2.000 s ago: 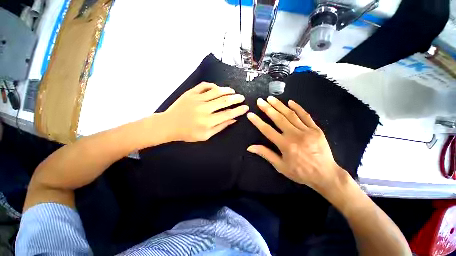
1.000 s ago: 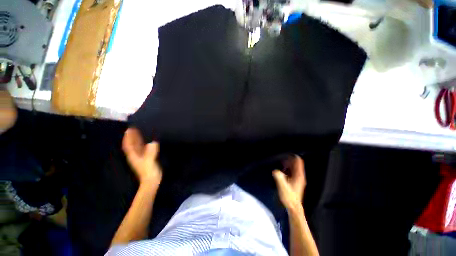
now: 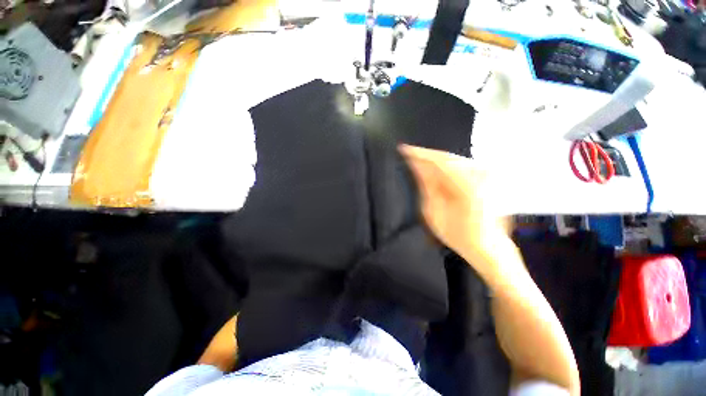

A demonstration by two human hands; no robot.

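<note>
Black fabric panels (image 3: 306, 170) lie on the white table under the presser foot (image 3: 361, 100) and hang over the front edge onto the wearer's lap. A lengthwise fold or seam runs down from the foot. The right part is folded over near the lap. My right hand (image 3: 449, 193) is blurred and lies at the right side of the cloth, fingers toward the seam; its grip cannot be made out. My left hand is hidden under or behind the cloth; only the left forearm (image 3: 223, 346) shows at the bottom left.
A brown cardboard piece (image 3: 128, 131) and a grey vented box (image 3: 35, 81) are at left. Red-handled scissors (image 3: 592, 161) lie at right, below the dark control panel (image 3: 580, 63). A black strip (image 3: 447, 31) hangs behind. A red container (image 3: 654, 300) is below the table at right.
My right hand has moved up from the lap onto the cloth. My left hand has gone down out of sight. The cloth's right side has folded inward, and the view shows more of the table's back.
</note>
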